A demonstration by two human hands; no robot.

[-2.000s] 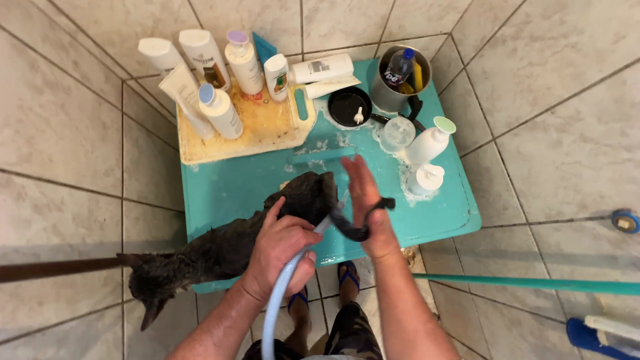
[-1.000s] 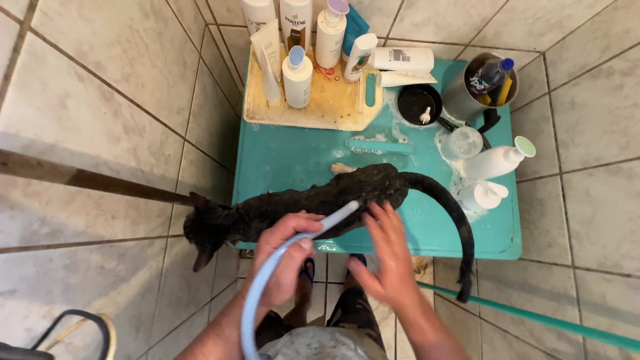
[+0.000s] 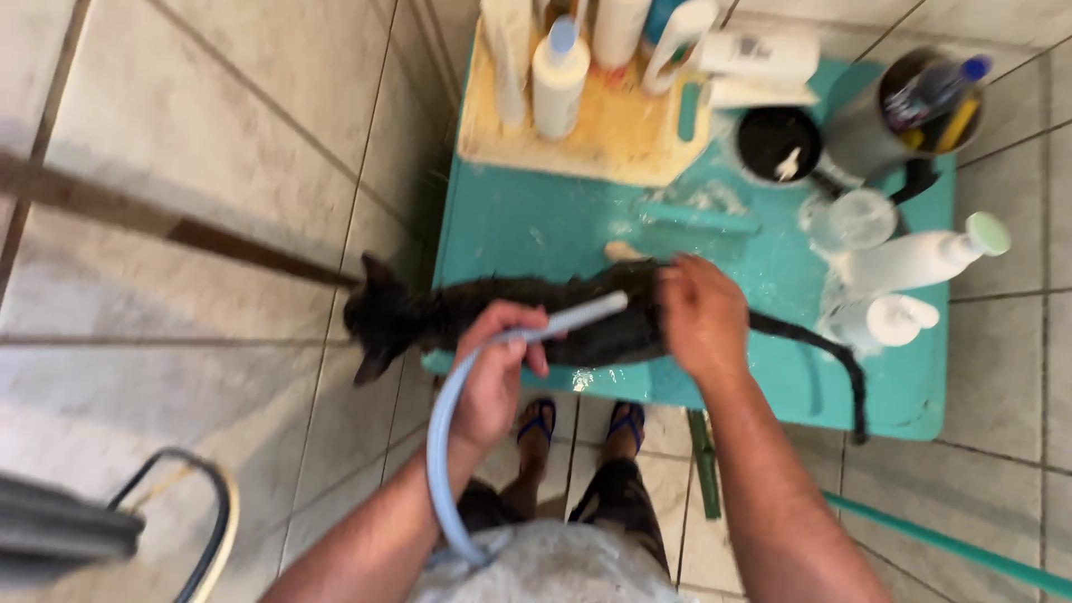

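Note:
A wet black cat (image 3: pixel 578 322) stands on a turquoise table (image 3: pixel 536 218), its head at the left edge and its tail hanging to the right. My left hand (image 3: pixel 494 373) is closed around a light blue hose (image 3: pixel 448 444), whose open end lies over the cat's back. On the cat's hindquarters rests my right hand (image 3: pixel 708 318), slightly blurred, with curled fingers; it holds no visible tool. A leash or strap (image 3: pixel 251 251) runs from the left toward the cat's neck. The cat's legs are mostly hidden.
A stained cutting board (image 3: pixel 569 163) carries several bottles. At the right are a black lid or bowl (image 3: pixel 779 142), a metal pot (image 3: pixel 867 126), a clear cup (image 3: pixel 863 219), a white bottle (image 3: pixel 913 261) and a pump bottle (image 3: pixel 879 320). A teal comb (image 3: pixel 699 218) lies among suds. Tiled walls border the table.
My right hand has let go of the tail it held two seconds ago and now rests on the hindquarters. The tail has dropped to the right. The view has shifted left.

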